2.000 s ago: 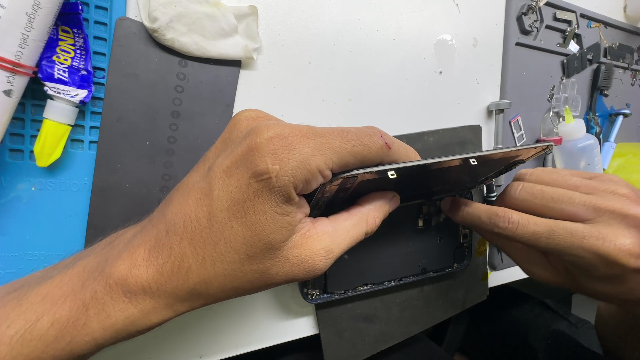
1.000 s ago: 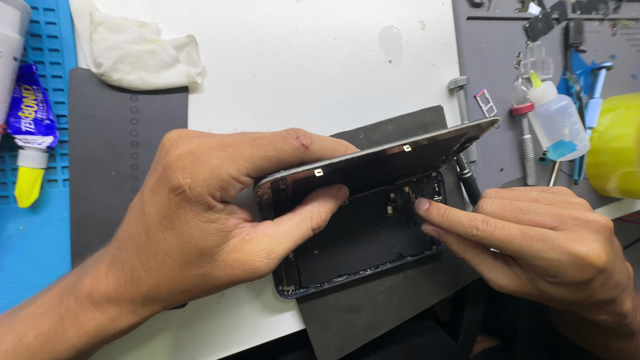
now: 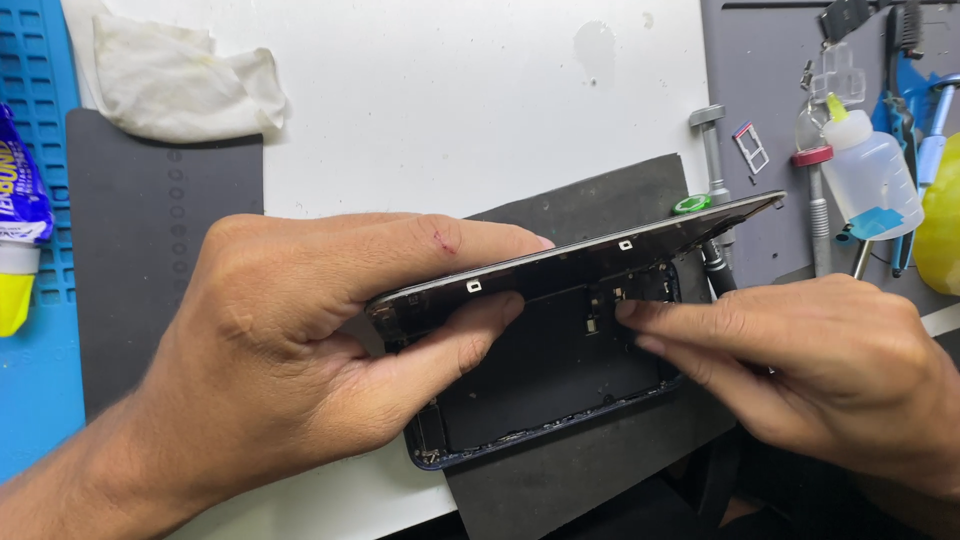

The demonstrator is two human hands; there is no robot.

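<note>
My left hand (image 3: 360, 315) grips a phone's display assembly (image 3: 577, 259) by its edge, thumb on the inner face and fingers behind it. The panel is tilted up over the opened phone body (image 3: 540, 390), whose dark inside faces me. My right hand (image 3: 780, 352) reaches into the body from the right, its index fingertip touching small parts near a metal connector (image 3: 591, 325). Whether anything is pinched between its finger and thumb cannot be told. The body lies on a dark grey mat (image 3: 585, 480), partly hidden by my hands and the panel.
A white cloth (image 3: 187, 90) lies on another grey mat (image 3: 165, 225) at left, beside a blue silicone mat (image 3: 41, 397) and glue tube (image 3: 22, 195). At right are screwdrivers (image 3: 712, 150), a SIM tray (image 3: 751, 148), a plastic dropper bottle (image 3: 874, 172), a brush (image 3: 896, 82) and a yellow object (image 3: 941, 217).
My right index fingertip stays at the inner parts, and more of the phone's interior shows than two seconds ago. My left hand still holds the tilted display. The view has shifted somewhat.
</note>
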